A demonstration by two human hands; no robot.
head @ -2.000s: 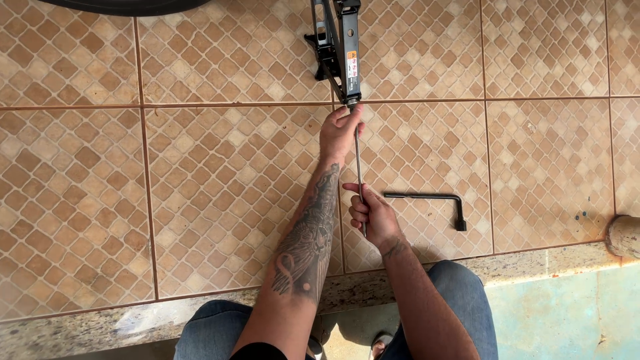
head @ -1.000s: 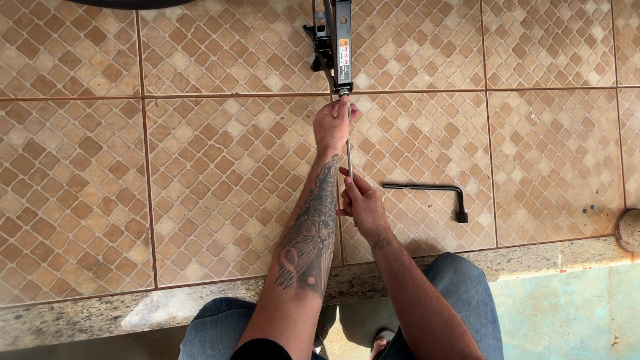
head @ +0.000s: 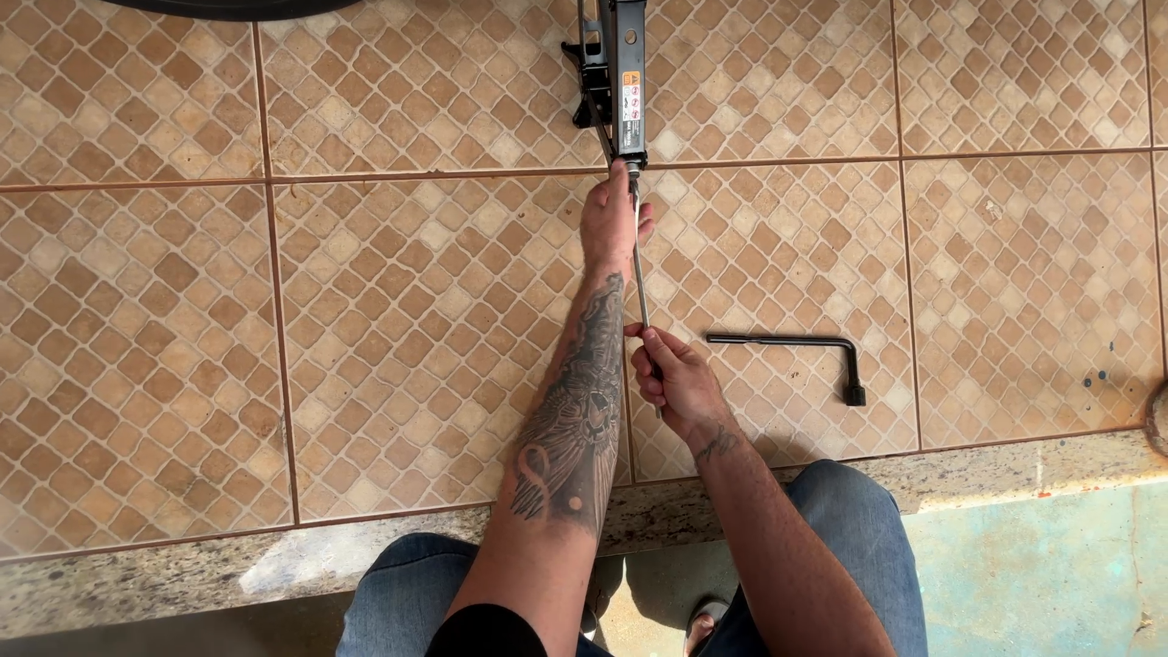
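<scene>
A black scissor car jack (head: 630, 91) with warning stickers lies on the tiled floor at the top, partly cut off by the frame edge. From its near end a thin metal rod (head: 641, 274) runs toward me. My left hand (head: 613, 224) is at the joint between jack and rod, thumb along it and fingertips showing on the rod's right side; how firmly it grips is hidden. Lower down, my right hand (head: 677, 376) is closed around the rod near its lower end. To the right of that hand, a black L-shaped lug wrench (head: 794, 341) rests on the tiles, touched by neither hand.
Part of a black tire (head: 237, 7) shows at the top left. A speckled stone edge (head: 411, 525) borders the tiles in front of my knees, with a lower bluish floor (head: 1031, 566) beyond it. A rusty round object (head: 1157, 415) is at the right edge.
My left thumb now points up along the jack's end, and my left fingers have shifted around the joint. My right hand stays on the rod's lower part. The lug wrench lies where it was.
</scene>
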